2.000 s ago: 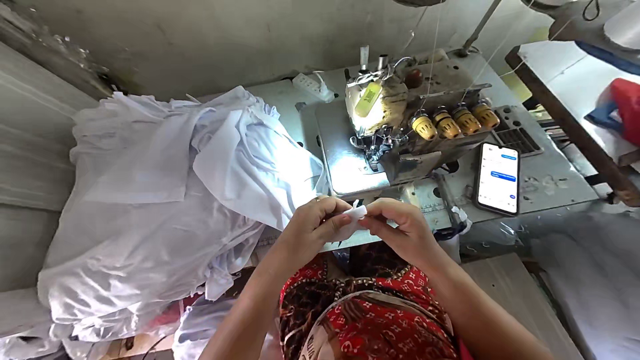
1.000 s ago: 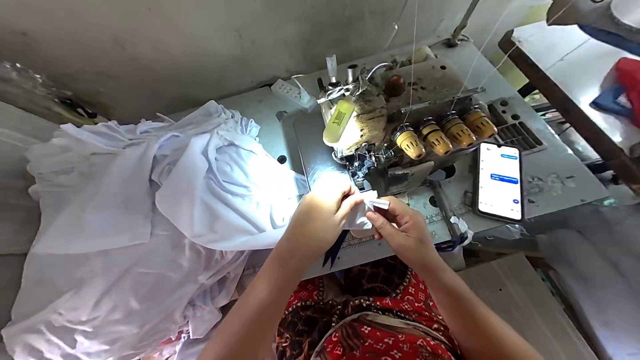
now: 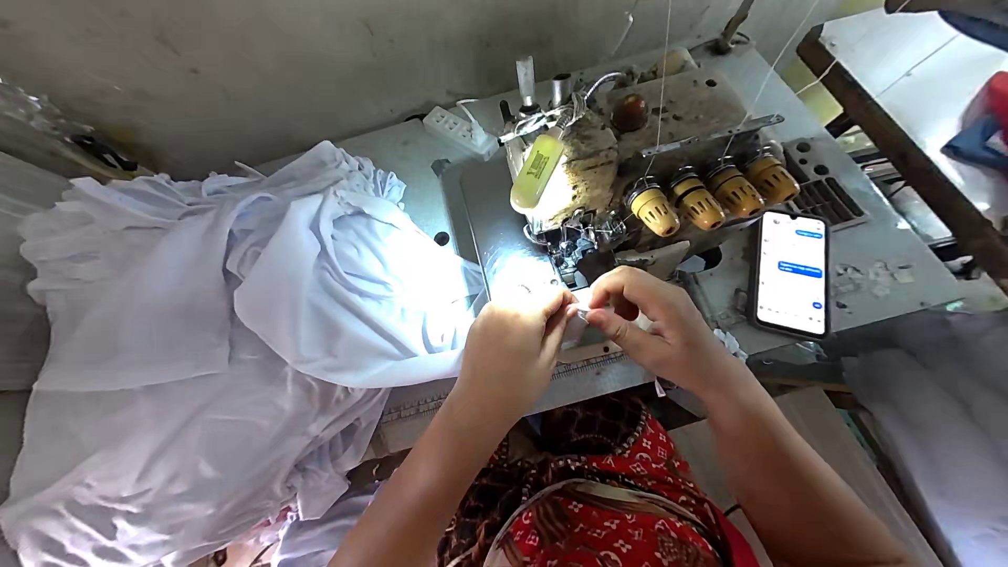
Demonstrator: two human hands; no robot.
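Observation:
My left hand [image 3: 516,342] and my right hand [image 3: 657,327] meet just in front of the needle area of an overlock sewing machine [image 3: 579,169]. Between their fingertips they pinch a small white piece of fabric [image 3: 581,309], mostly covered by the fingers. A heap of white cloth [image 3: 315,291] lies to the left, its near fold reaching my left wrist. The machine's lamp lights the metal plate [image 3: 504,228] beside my left hand.
Right of my right hand lies a smartphone [image 3: 791,272] with its screen lit. Several yellow thread tension dials [image 3: 697,201] line the machine's front. A white power strip [image 3: 459,131] sits behind the plate. Thread scraps [image 3: 874,279] lie right of the phone.
My left hand held dark-handled snips one second ago; they are no longer visible. Both hands remain together at the small white piece, with the fingertips now closer to each other.

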